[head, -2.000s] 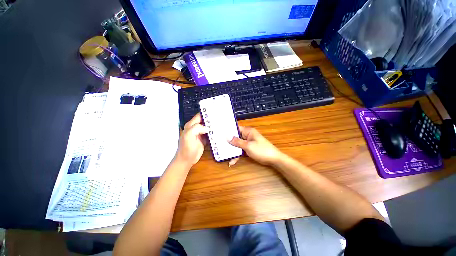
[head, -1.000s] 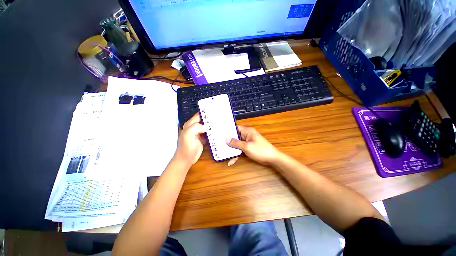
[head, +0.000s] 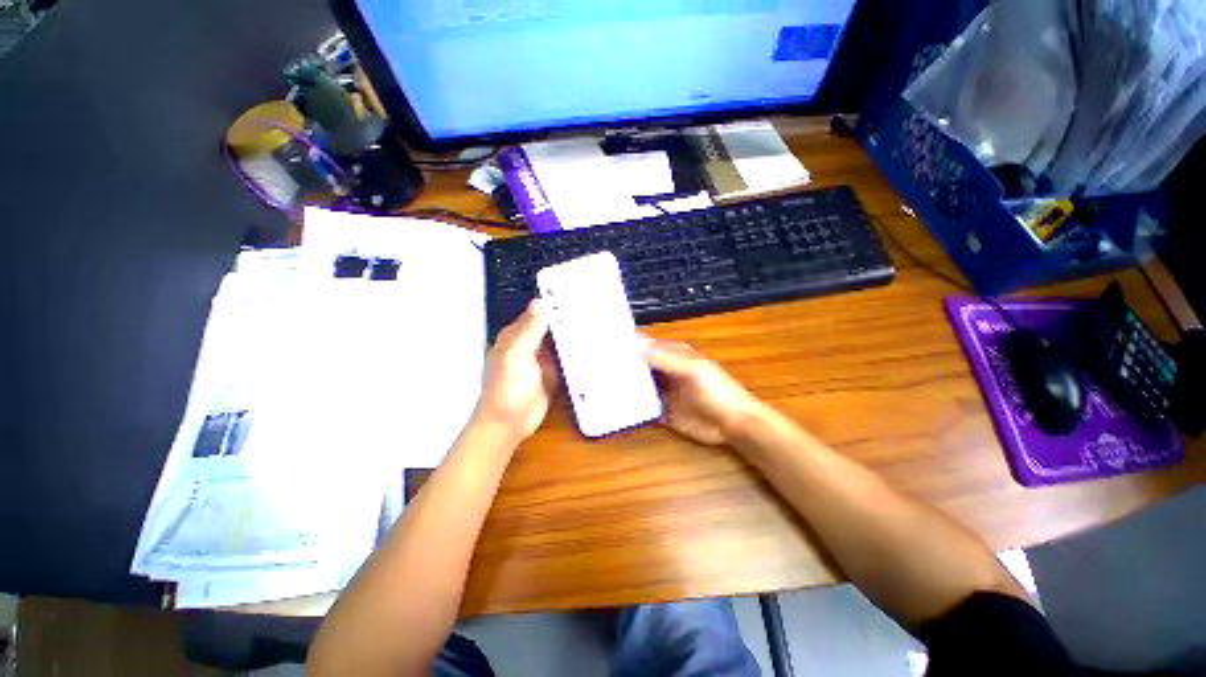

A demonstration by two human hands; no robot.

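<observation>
A smartphone (head: pixel 602 347) with a lit white screen is held upright-tilted above the desk, just in front of the keyboard. My left hand (head: pixel 519 377) grips its left edge. My right hand (head: pixel 698 392) is at its right edge, with fingers partly hidden behind it; the thumb is off the middle of the screen. The screen text is too blurred to read. A stack of printed sheets (head: pixel 311 397) lies left of my left forearm, the top one with small dark garment pictures.
A black keyboard (head: pixel 780 251) lies below the monitor (head: pixel 608 66). A mouse (head: pixel 1045 381) and calculator (head: pixel 1135 355) are on a purple mat (head: pixel 1087 456) at right. A blue file basket (head: pixel 972 245) holds clear sleeves. A pen holder (head: pixel 381 172) and yellow-lidded jar (head: pixel 271 132) stand upper left.
My right thumb has moved off the screen to the phone's right edge. The phone is tilted slightly differently. The whole view has shifted slightly, so desk things appear a little lower and further right.
</observation>
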